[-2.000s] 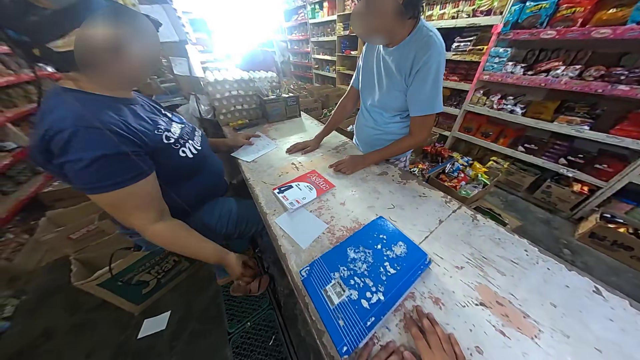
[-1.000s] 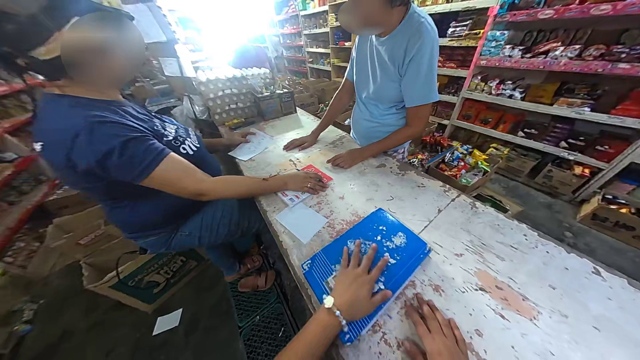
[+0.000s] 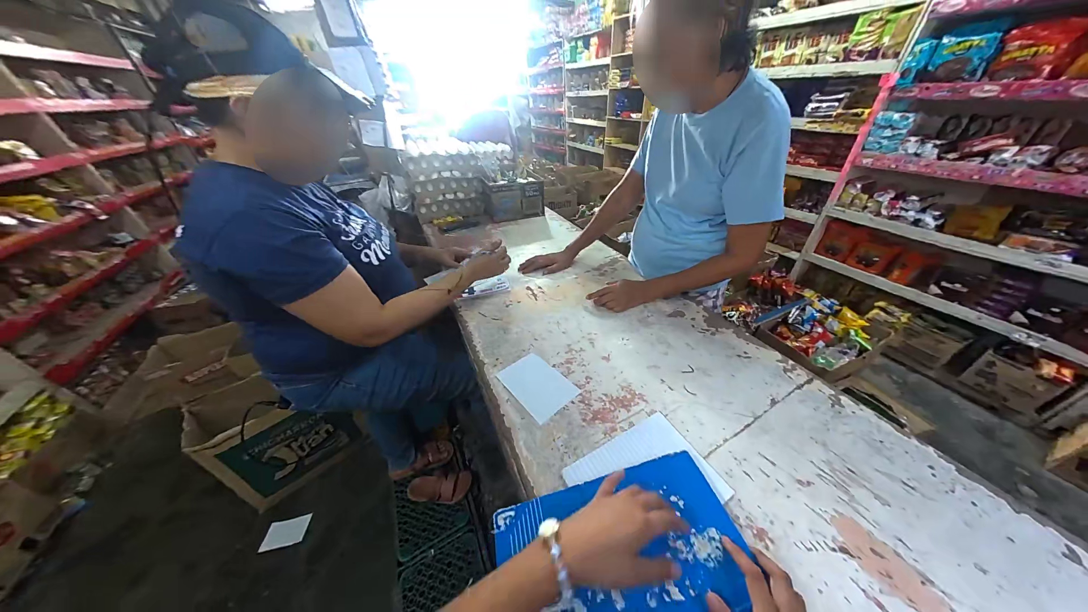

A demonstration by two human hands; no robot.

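A blue hardcover book (image 3: 595,497) with worn white patches lies at the near edge of a wooden counter with chipped paint. Lined white paper (image 3: 650,442) shows from beneath its far side. Over the cover is my left hand (image 3: 625,535), fingers spread, with a watch and a beaded bracelet at the wrist. My right hand (image 3: 756,586) touches the book's right edge, fingers apart, partly cut off by the frame. Farther along the counter lies a small white sheet (image 3: 537,388).
A person in navy (image 3: 255,229) sits left, hands together over papers (image 3: 480,285). Another in light blue (image 3: 714,170) leans on the counter (image 3: 850,459). Snack shelves (image 3: 969,238), egg trays (image 3: 442,170), a box of packets (image 3: 824,340) and a floor carton (image 3: 280,459) surround it.
The book has shifted nearer and turned, and lined paper now shows beside it. The red and white pack has gone from the counter. The seated person's arm has drawn back.
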